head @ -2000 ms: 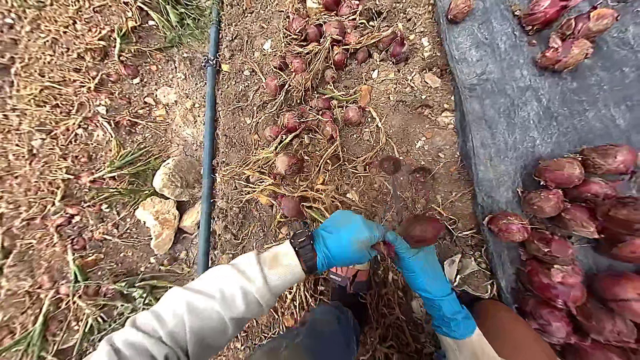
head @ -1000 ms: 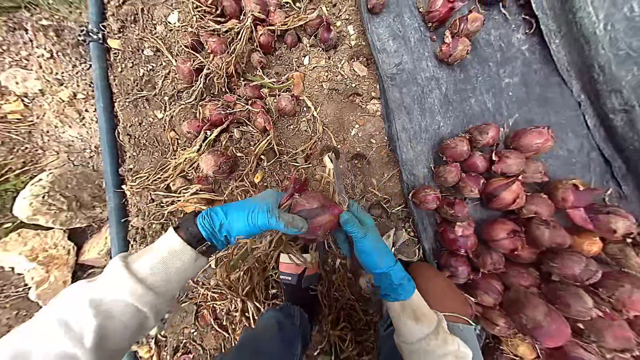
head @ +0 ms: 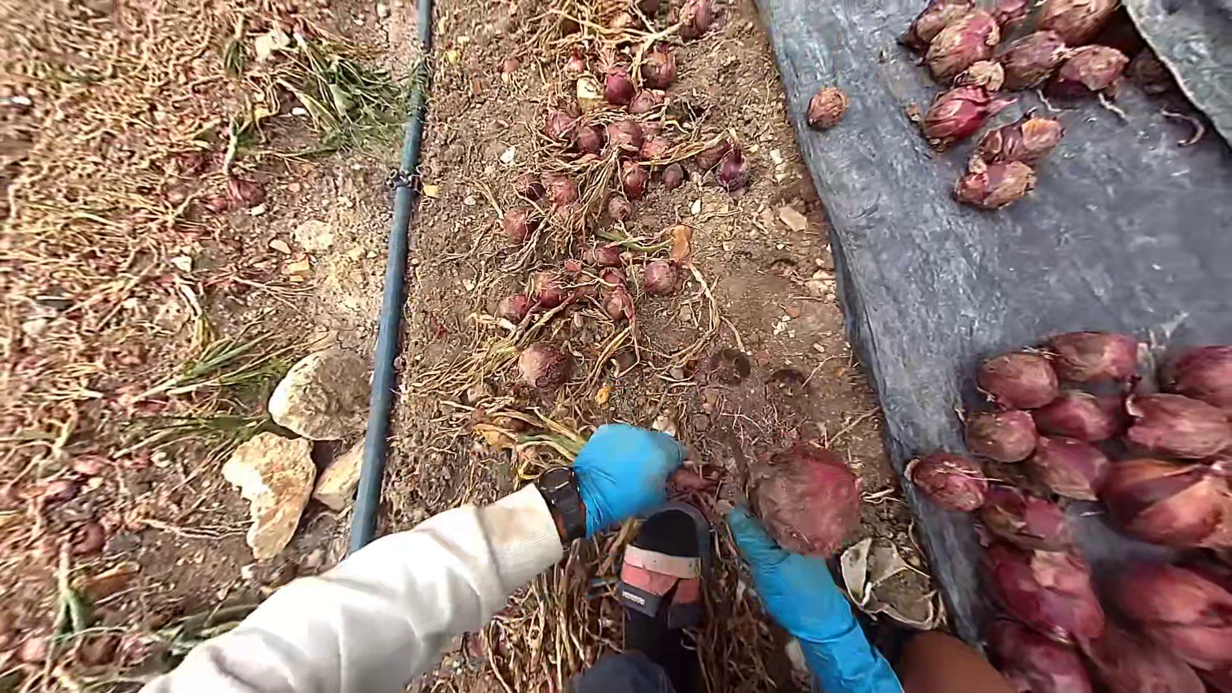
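Observation:
My left hand, in a blue glove, is closed around dry reddish stem or skin scraps that stick out on its right side. Just right of it, a large red onion rests against the fingers of my right hand, also gloved in blue; that hand's grip is partly hidden behind the onion. A thin blurred shape by the onion cannot be made out. Beyond both hands, smaller red onions with dry tops lie in a row on the soil.
Trimmed red onions are heaped on a dark sheet at right, with more at its far end. A blue-grey pipe runs along the left, beside pale stones. A sandalled foot stands below my hands.
My hands were together at the onion one second ago; now they are apart, with the onion at my right hand and scraps in my left. The view has shifted.

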